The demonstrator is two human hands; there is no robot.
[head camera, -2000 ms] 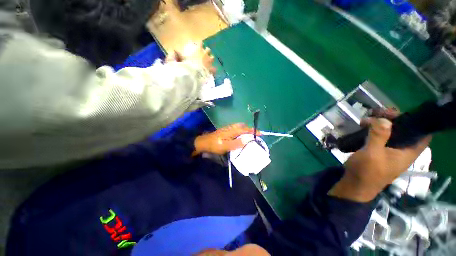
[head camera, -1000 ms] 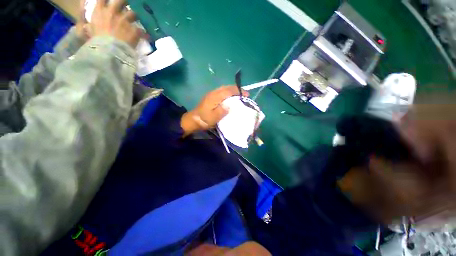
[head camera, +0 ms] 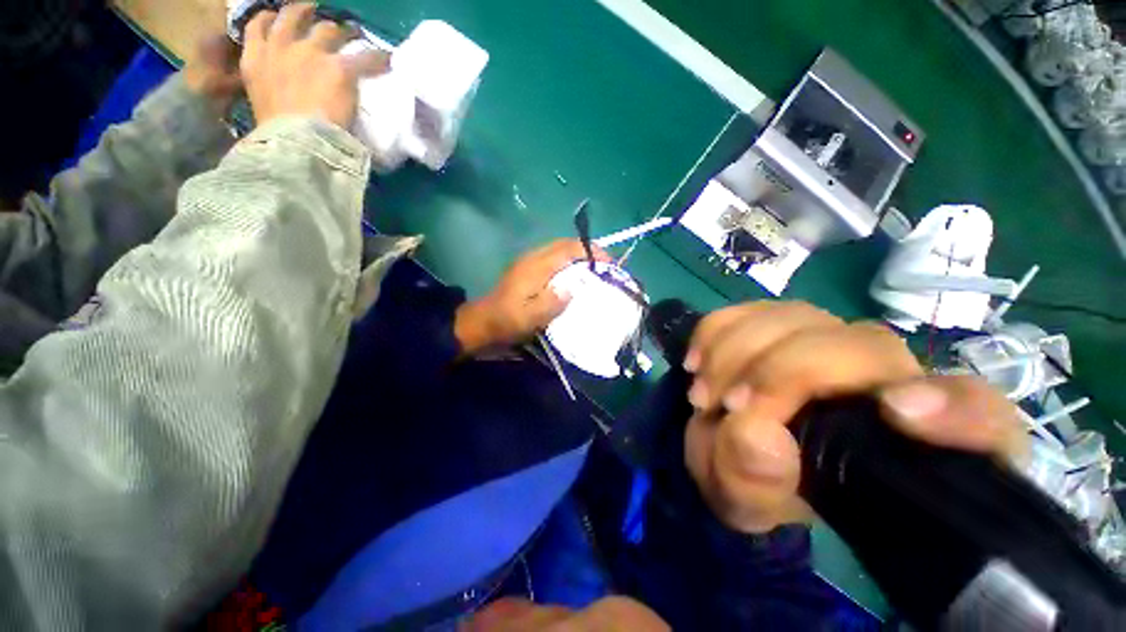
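Observation:
My left hand (head camera: 521,300) holds a white camera housing (head camera: 595,324) at the bench's near edge, fingers on its upper left side. Two white antennas stick out, one to the upper right and one down along its left. A black cable lead (head camera: 584,232) stands up from its top, and a small connector hangs at its lower right. My right hand (head camera: 815,407) is gripped around a thick black electric screwdriver (head camera: 914,494). Its front end points at the right side of the housing; whether the bit touches it cannot be told.
A grey screw feeder (head camera: 840,148) stands on the green bench (head camera: 556,87) beyond my right hand. White units with antennas (head camera: 945,266) are piled at the right. At the left, a neighbour's sleeve (head camera: 235,333) reaches in, the hands on a white part (head camera: 432,93).
My right hand and the screwdriver have come from the feeder side and the right edge to beside the housing. My left hand still holds the housing. The neighbour's hands have moved onto the white part.

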